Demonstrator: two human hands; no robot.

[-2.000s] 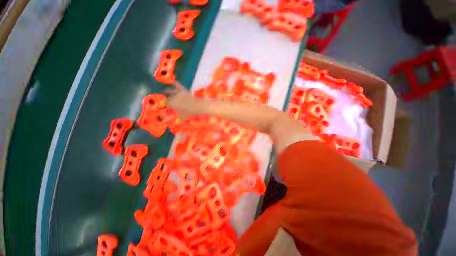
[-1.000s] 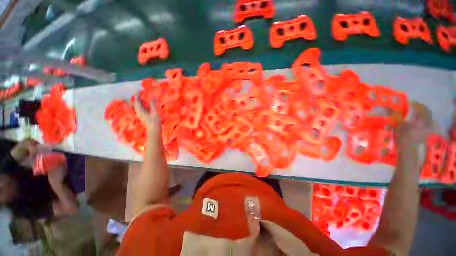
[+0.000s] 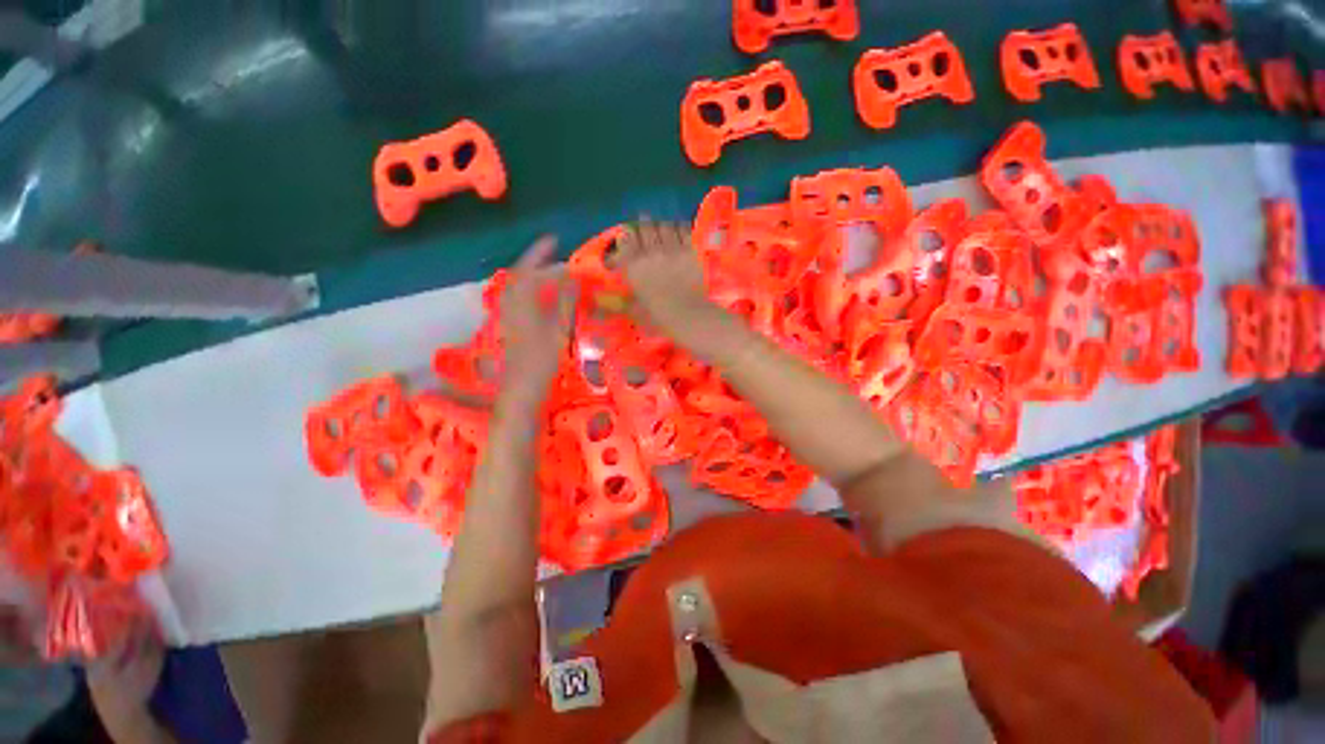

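A heap of orange-red controller shells (image 3: 930, 313) lies on the long white worktable (image 3: 247, 422). My left hand (image 3: 535, 313) is at the heap's back left part, blurred, with fingers pointing towards the belt. My right hand (image 3: 666, 276) is beside it, palm down over the heap's back edge, fingers somewhat spread. A shell (image 3: 599, 255) shows between my hands. Small yellow covers (image 3: 616, 302) show near my right thumb. Whether either hand grips a shell is not clear.
The green conveyor belt (image 3: 596, 160) behind the table carries spaced shells (image 3: 744, 111). A grey metal bar (image 3: 175, 286) projects over it at left. Another person's hand (image 3: 128, 661) is at a separate shell pile (image 3: 73, 487) at lower left. A carton (image 3: 1184, 531) with shells stands below right.
The view has shifted. My right hand has moved from the heap's right end to its back left, beside my left hand. My left hand is now nearer the belt. Belt shells sit in different places.
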